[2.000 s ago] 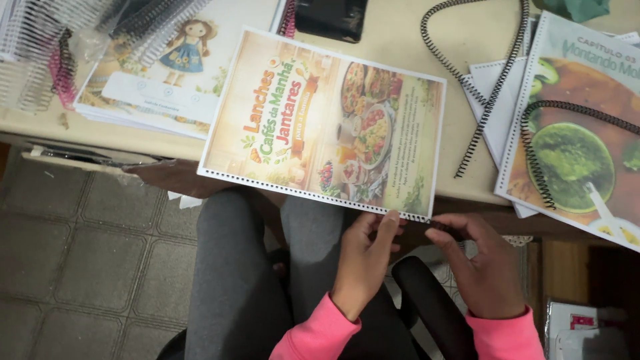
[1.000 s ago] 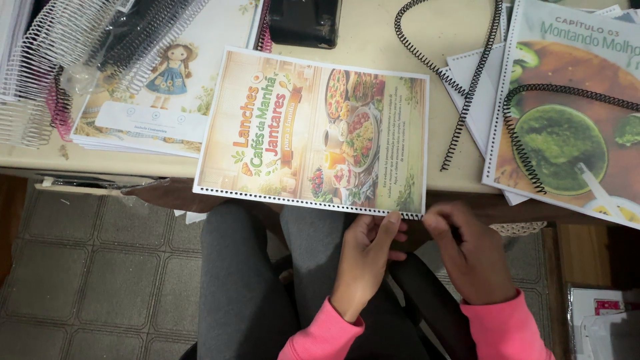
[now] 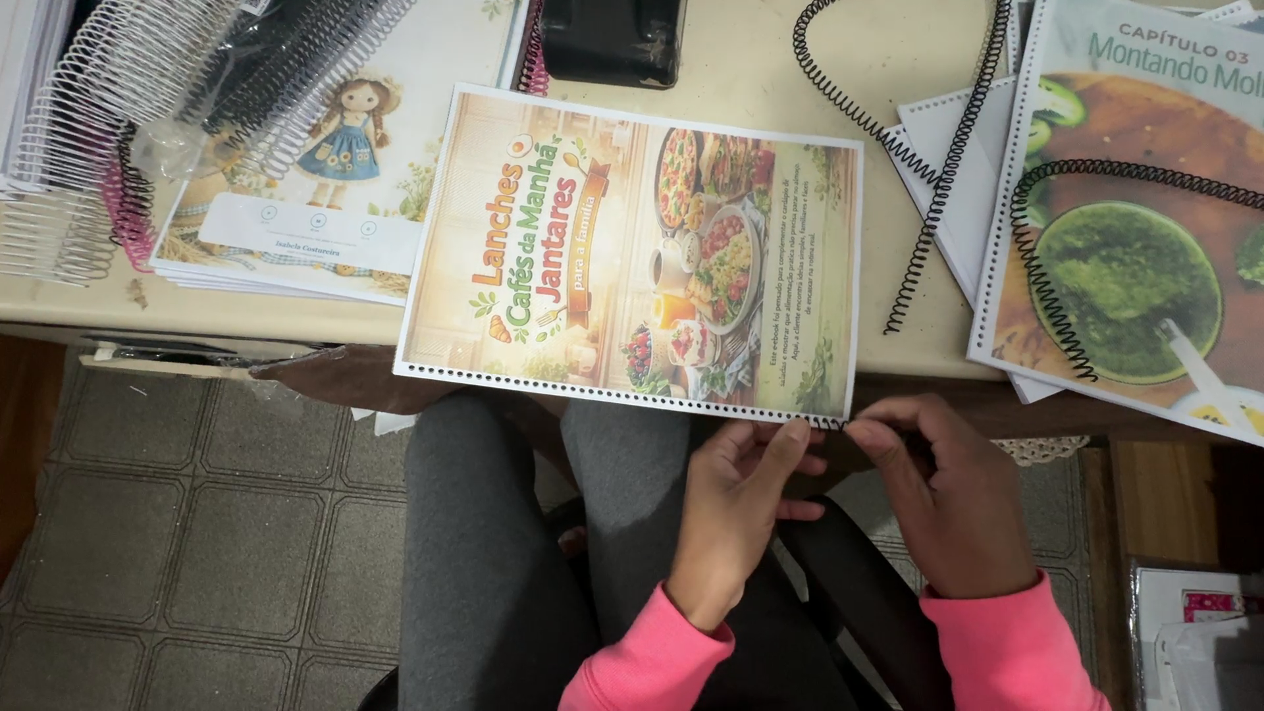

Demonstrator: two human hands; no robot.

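A stack of punched pages with a printed food cover lies on the table, its holed edge over the near side. A short length of black spiral binding coil runs through the holes at that edge's right corner. My left hand pinches the punched edge beside the coil, thumb on top and fingers beneath. My right hand has thumb and forefinger closed on the coil's end at the corner; its other fingers are curled and partly hidden.
Loose black coils lie on the table and over another punched food cover at right. Clear and black coils rest at upper left beside pages with a doll picture. A black case sits at the back.
My right hand was at the corner two seconds ago, was lifted slightly away from the coil one second ago, and is back at its end now. My left hand has kept its hold.
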